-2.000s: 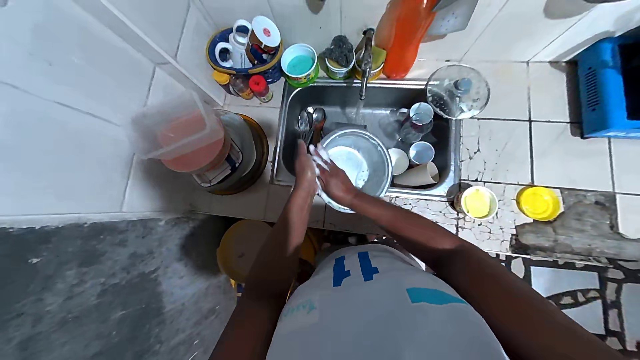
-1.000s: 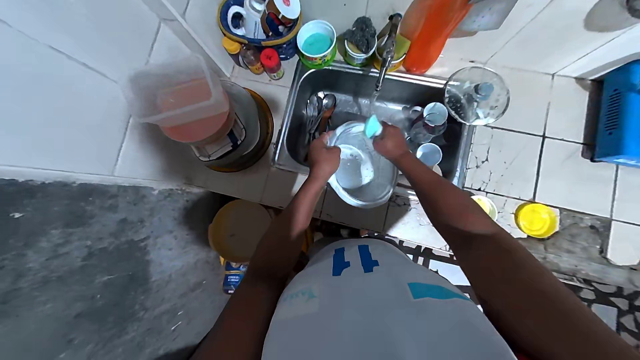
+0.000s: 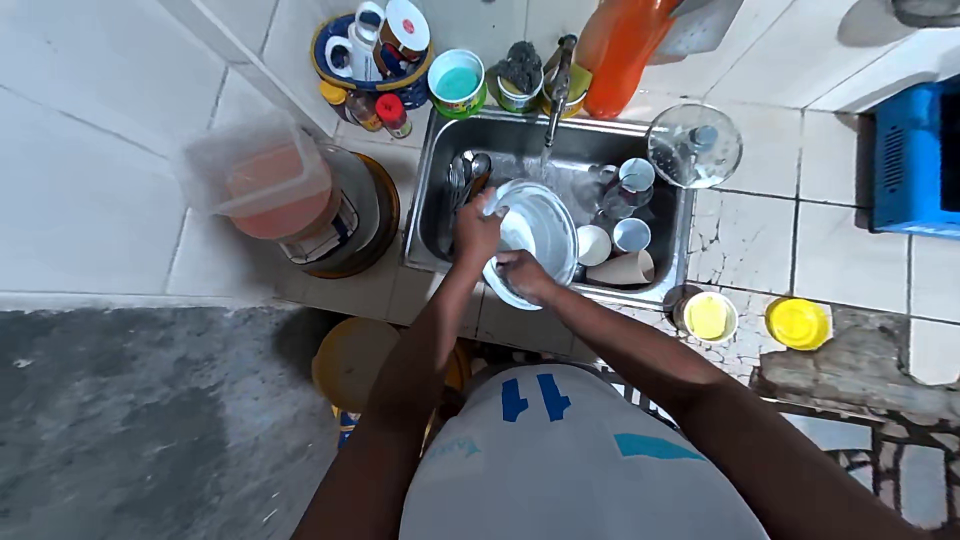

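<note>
A round metal bowl is tilted over the near edge of a steel sink. My left hand grips its left rim. My right hand is inside the bowl near the front rim, fingers curled; whether it holds the turquoise sponge is hidden. Water runs from the faucet behind the bowl. Spoons lie at the sink's left, while white cups, a clear glass and a beige cup lie at its right.
Behind the sink stand a tub with turquoise contents, a tub with a scouring pad and an orange bottle. A glass lid overlaps the right rim. Yellow tub and blue crate are farther right; a large bucket stands left.
One second ago my right hand held a turquoise sponge above the bowl's far rim; now it is down at the near side of the bowl. My left hand stays at the left rim.
</note>
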